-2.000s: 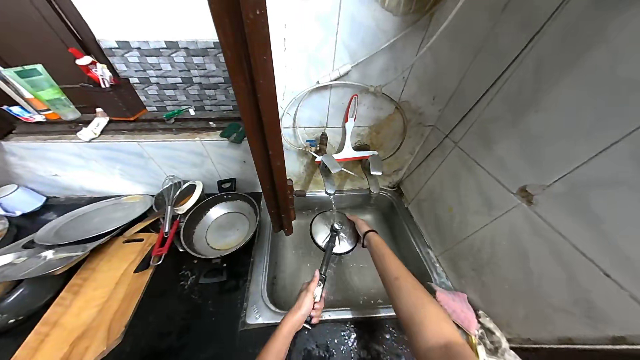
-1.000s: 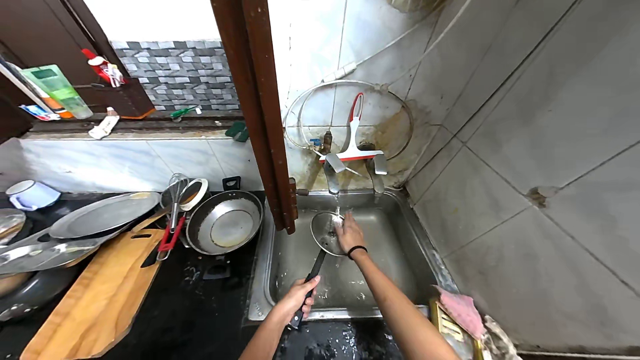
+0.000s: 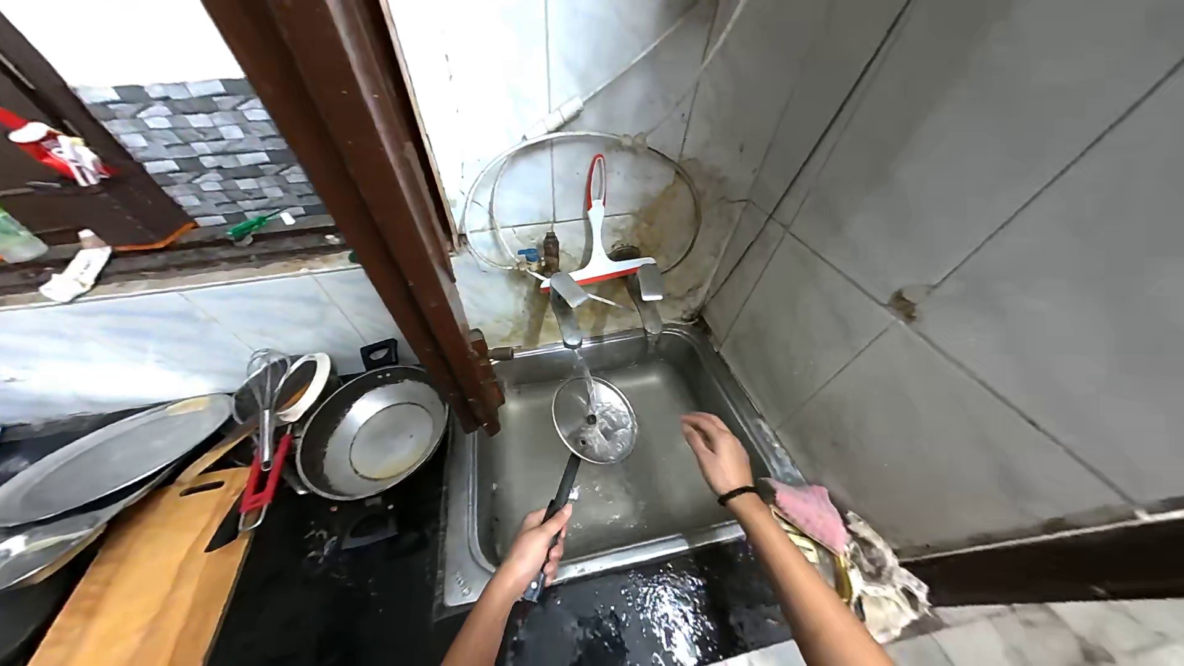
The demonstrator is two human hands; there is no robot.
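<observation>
My left hand grips the black handle of a round, shallow metal utensil, which looks like a strainer or ladle, over the steel sink basin. Water runs from the left tap onto its round head. My right hand, with a dark band at the wrist, is over the right side of the basin, apart from the utensil, its fingers slightly bent and nothing seen in them. A second tap stands to the right of the running one.
A wok, a whisk, red-handled tongs, a wooden board and metal lids or trays lie on the left. Pink cloth lies at the sink's right corner. A squeegee rests behind the taps; a brown wooden post rises left of them.
My right hand has let go of the utensil's head and moved right, away from it. My left hand still holds the handle, with the head under the running water.
</observation>
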